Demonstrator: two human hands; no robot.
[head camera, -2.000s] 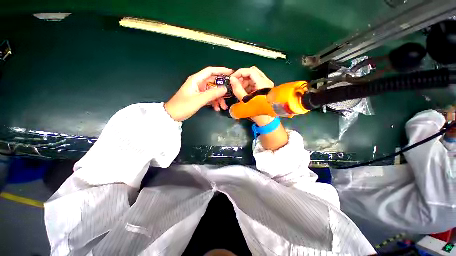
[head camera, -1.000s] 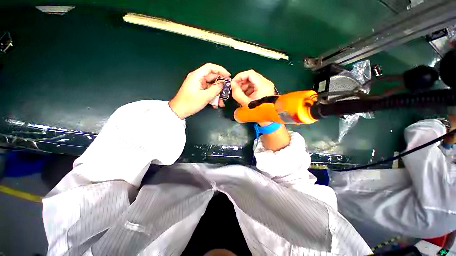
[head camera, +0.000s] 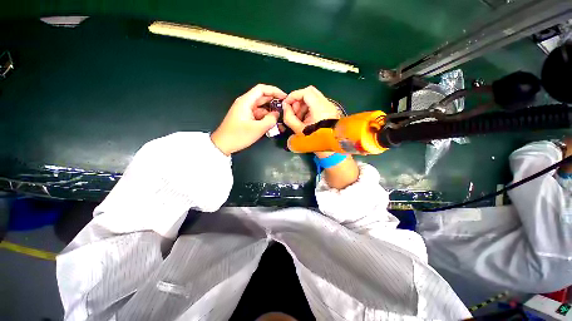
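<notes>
My left hand holds a small dark and silvery unit between thumb and fingers, with a white part showing below it. My right hand has its thumb and fingertips against the unit's right side. The orange electric screwdriver lies across my right palm and wrist, held there by the same hand. Whether a screw is at my fingertips is too small to tell. A blue strap is round my right wrist.
A long cream strip lies on the green bench ahead. A black ribbed support arm runs right from the screwdriver. A round grey container in clear plastic and a metal frame stand right. A neighbour's white sleeve shows at right.
The unit has turned in my left fingers and is now more covered. My right fingertips have moved left onto it, and the screwdriver has shifted slightly left with my right hand.
</notes>
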